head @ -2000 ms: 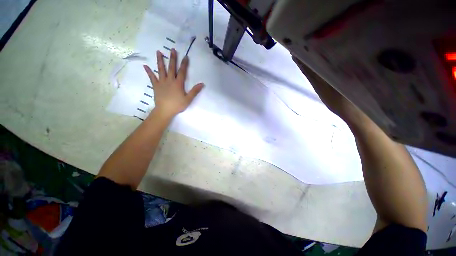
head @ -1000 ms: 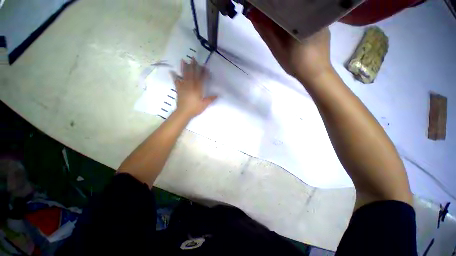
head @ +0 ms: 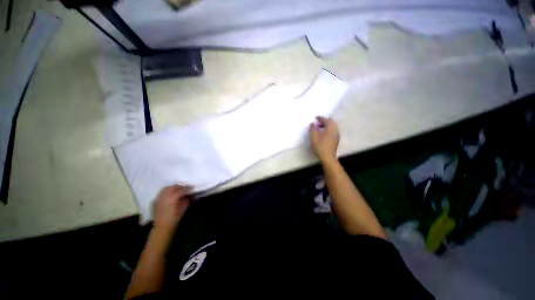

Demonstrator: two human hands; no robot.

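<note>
A long cut piece, white paper on top with a thin dark edge, lies at the table's front edge. My left hand grips its near left edge; the fingertips are blurred. My right hand grips its near edge toward the right end. The cutting machine's upright stands at the upper left, on its grey base plate. The motor is cut off by the top edge. A paper strip with short marks and a dark edge lies beside the base plate.
The remaining lay with a jagged edge spans the back. Another cut piece lies at the far left. The pale table ends close to my body. Scraps litter the green floor at right.
My right hand has left the machine and now holds the cut piece. My left hand moved from flat on the paper to the piece's near edge. The piece is apart from the lay, nearer me.
</note>
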